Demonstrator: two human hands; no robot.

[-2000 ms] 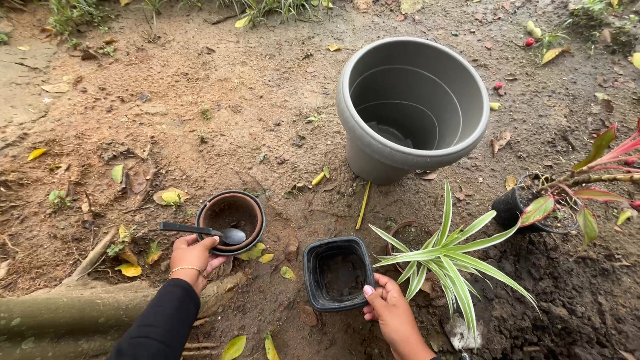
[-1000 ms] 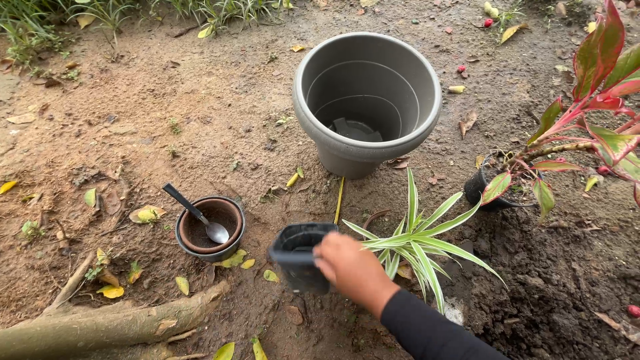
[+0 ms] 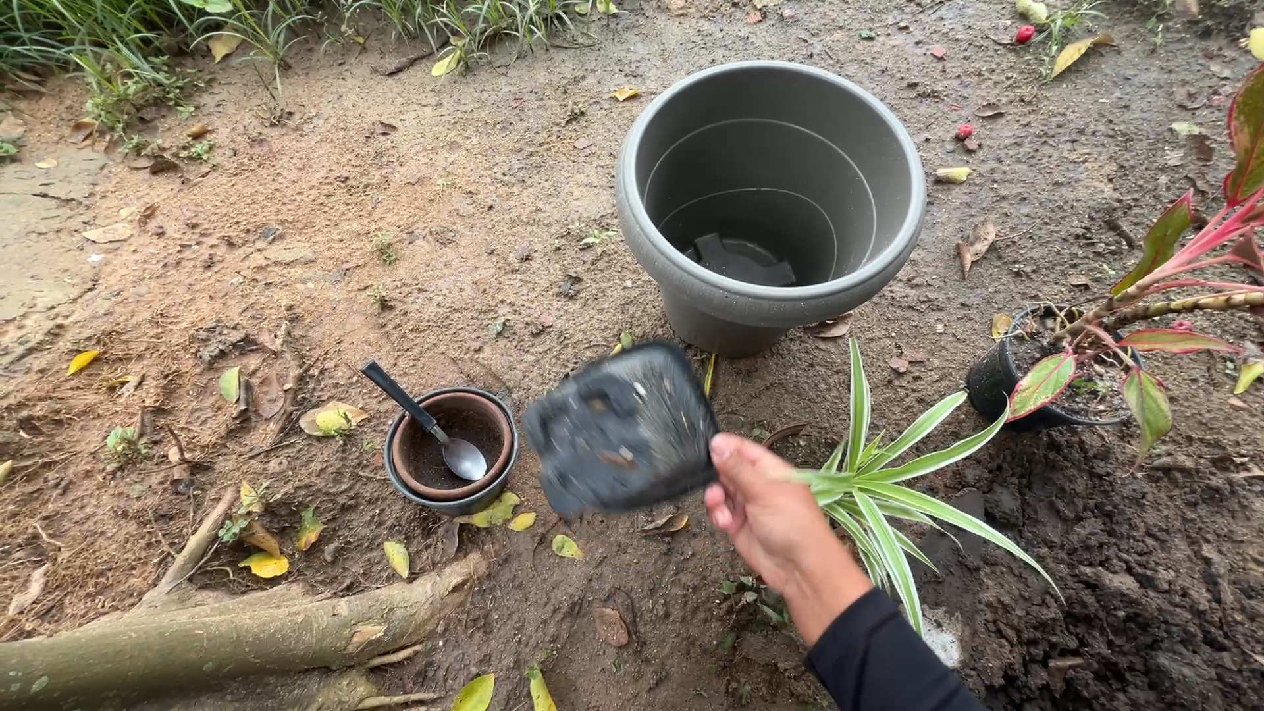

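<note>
My right hand (image 3: 775, 513) grips the corner of a black square plastic pot (image 3: 627, 430), which is blurred and tipped so that its soiled base faces me. Right beside that hand lies a spider plant (image 3: 879, 474) with green and white leaves. Left of the black pot, a metal spoon with a black handle (image 3: 464, 456) rests in a small terracotta-coloured pot (image 3: 403, 456) nested inside a dark round one (image 3: 456, 507). A large grey plastic planter (image 3: 691, 281) stands above the black pot. My left hand is out of view.
A red-edged leafy plant in a black pot (image 3: 997, 380) stands at the right, near dark loose soil (image 3: 1116, 553). A thick tree root (image 3: 247, 632) crosses the lower left. Grass (image 3: 148, 49) grows at the top left, and fallen leaves dot the ground.
My left hand, at the nested pots two seconds ago, has left the view. My right hand has lifted the black square pot and turned it over. The spoon now leans differently in the small pot.
</note>
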